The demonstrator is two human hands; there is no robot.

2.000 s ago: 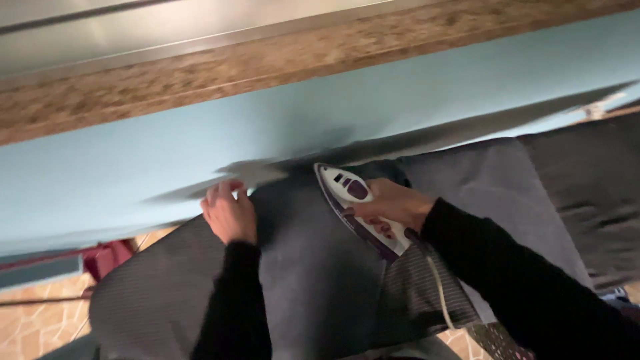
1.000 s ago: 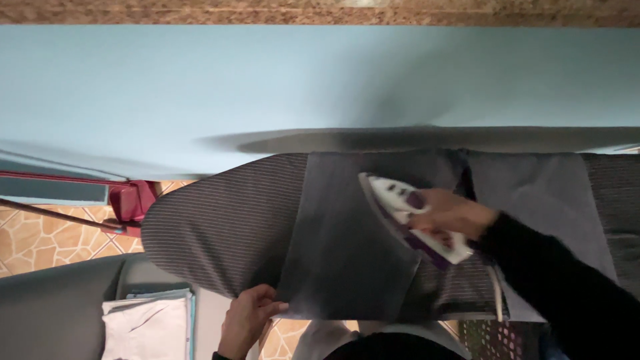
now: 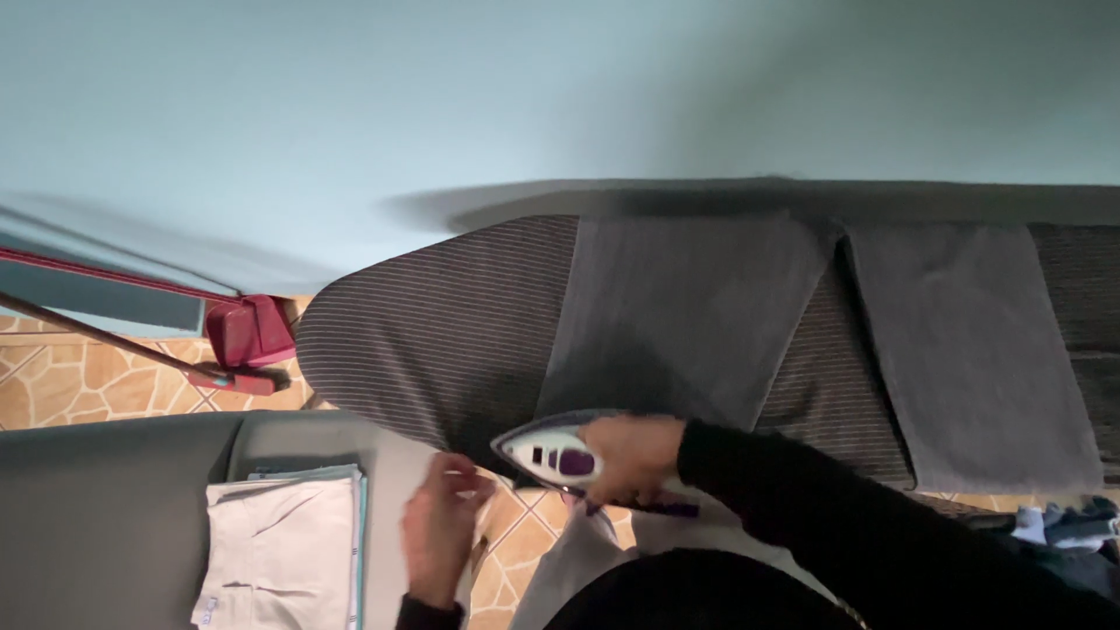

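My right hand (image 3: 634, 455) grips the handle of a white and purple clothes iron (image 3: 551, 455), whose tip points left. The iron is at the near edge of a grey garment (image 3: 691, 306), over the lower end of its left leg-like panel. A second grey panel (image 3: 971, 350) lies further right. The garment is spread across an ironing board (image 3: 429, 332) with a dark striped cover. My left hand (image 3: 446, 516) is just left of the iron's tip, beyond the board's near edge, fingers bent and apart, with nothing seen in it.
A grey sofa (image 3: 105, 516) at lower left bears a stack of folded light clothes (image 3: 280, 551). A red dustpan (image 3: 251, 331) and a broom (image 3: 245, 382) stand on the tiled floor. A pale blue wall (image 3: 437, 105) runs behind the board. More clothes (image 3: 1067, 525) lie at lower right.
The iron in my right hand has moved from the garment's middle to its near edge. My left hand has let go of the garment's near left corner, which it touched a second ago.
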